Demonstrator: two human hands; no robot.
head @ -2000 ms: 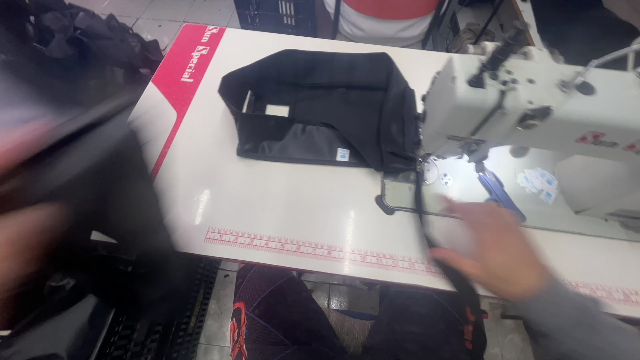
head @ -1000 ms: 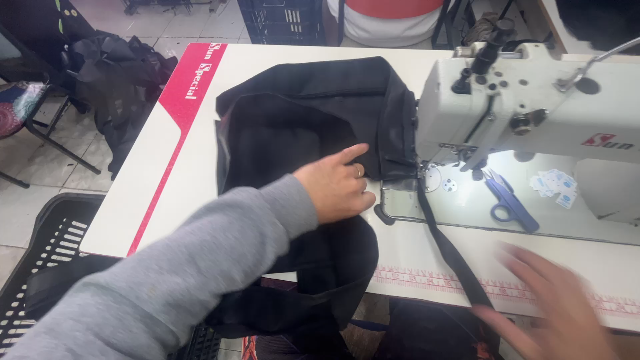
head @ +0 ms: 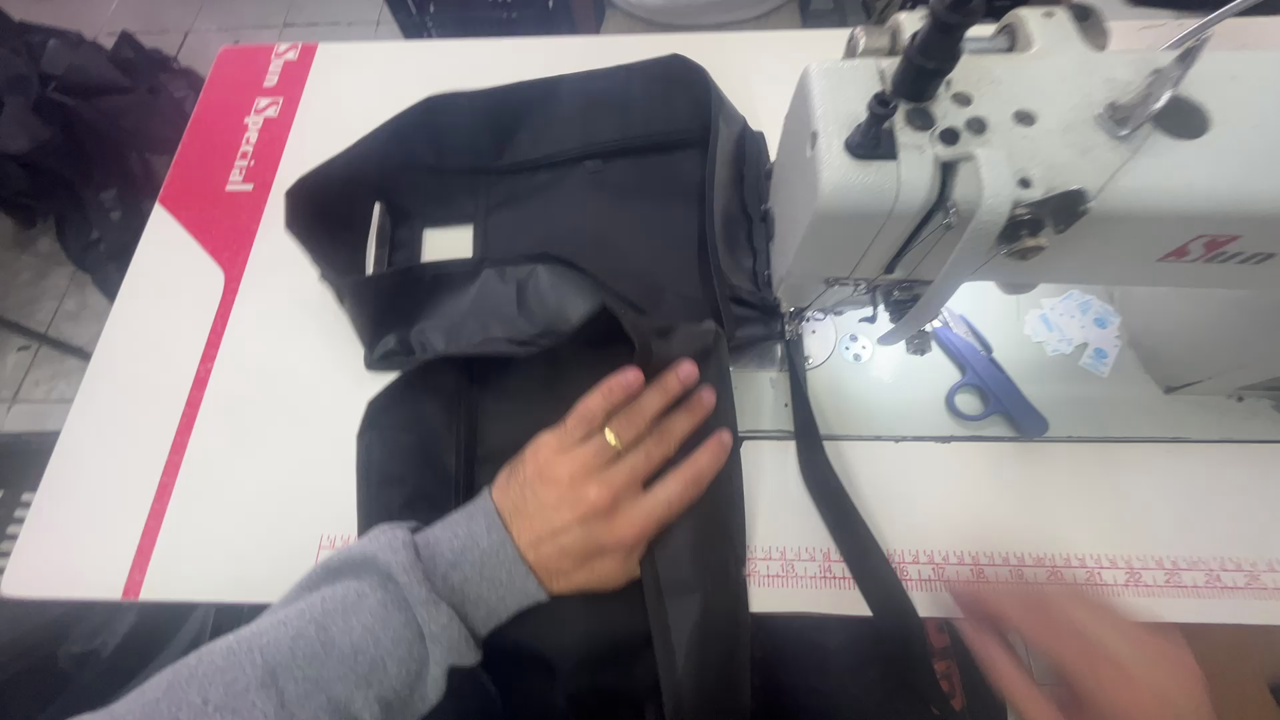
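A black fabric piece [head: 590,190] lies left of the sewing machine [head: 880,190], its right edge at the needle area. More black fabric [head: 420,440] runs from it over the table's front edge. My left hand [head: 620,480], wearing a ring, rests flat on this fabric with the fingers spread. From the needle area a black strap [head: 840,510] hangs down across the table edge. Near its lower part is my right hand [head: 1080,650], blurred by motion; whether it holds anything cannot be told.
Thread snips [head: 985,385] with a blue handle and a pile of small white-and-blue labels [head: 1075,328] lie on the machine bed. A printed ruler [head: 1060,575] runs along the front of the white table [head: 250,480]. Dark fabric [head: 80,150] is heaped at the far left.
Two seconds ago the second black fabric was off the table at the left; now it lies beside the machine. My left hand has moved onto it, lower than one second ago.
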